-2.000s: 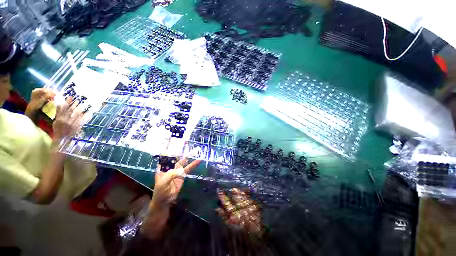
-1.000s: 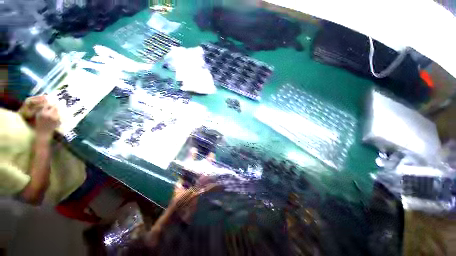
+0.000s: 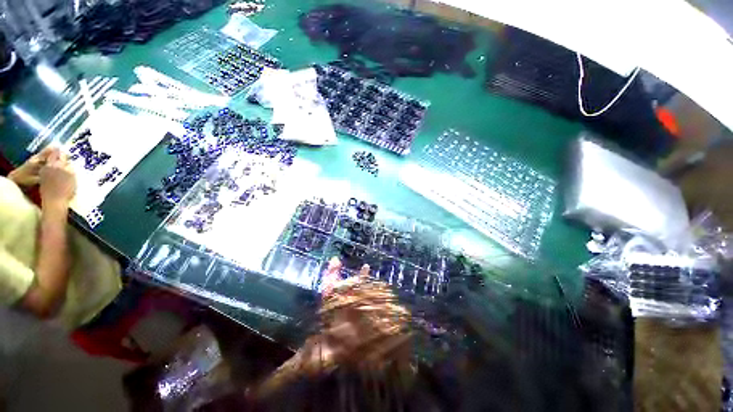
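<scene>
A clear blister tray (image 3: pixel 221 283) lies along the near bench edge. Its right part holds black squares in a grid, and its left part looks unfilled. My left hand (image 3: pixel 358 310) is blurred at the tray's near edge, with fingertips over the filled part. Whether it grips the tray cannot be told. My right hand cannot be made out in the dark, blurred area at the bottom. Small black parts (image 3: pixel 233 133) lie in a loose pile beyond the tray, and more lie on a white paper sheet (image 3: pixel 261 233).
A filled tray (image 3: pixel 374 109) lies at the back beside a white packet (image 3: pixel 305 109). An empty blister tray (image 3: pixel 490 189) lies right of centre. A whitish block (image 3: pixel 627 193) and a clear bag (image 3: pixel 671 282) are at right. Another person's hands (image 3: pixel 52 173) are at left.
My left hand has moved right along the near edge. The blister tray's filled part now shows further right, and the loose pile is more uncovered. My right hand has gone from sight.
</scene>
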